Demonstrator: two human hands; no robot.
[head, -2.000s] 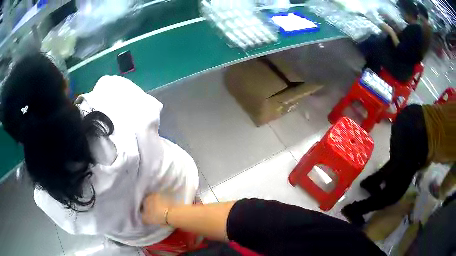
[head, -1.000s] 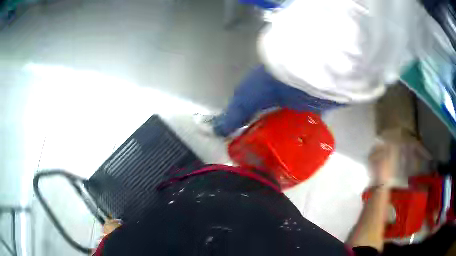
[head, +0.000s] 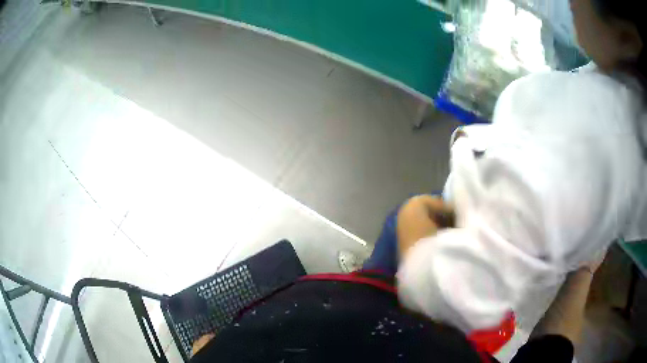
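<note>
A black folding hand cart (head: 227, 291), with a perforated platform and a looped handle, is at the lower left against my black apron (head: 333, 322). My left hand (head: 203, 344) shows only as a small part at the platform's near edge, seemingly gripping it; the apron hides the rest. My right forearm reaches up at the lower right. My right hand (head: 594, 261) is small and blurred against the back of a person in a white shirt (head: 546, 177); its fingers cannot be made out.
The person sits close at my right, on a red stool (head: 494, 334) mostly covered by the shirt. A green-topped bench (head: 312, 25) crosses the top. A clear bag (head: 496, 53) is on it, over a blue bin (head: 461, 108). Grey metal tubing (head: 35, 305) stands at the left edge.
The view has turned, bringing the bench in at the top. The cart now shows a perforated face instead of ribs. My right hand has moved from near the red stools to the person's back.
</note>
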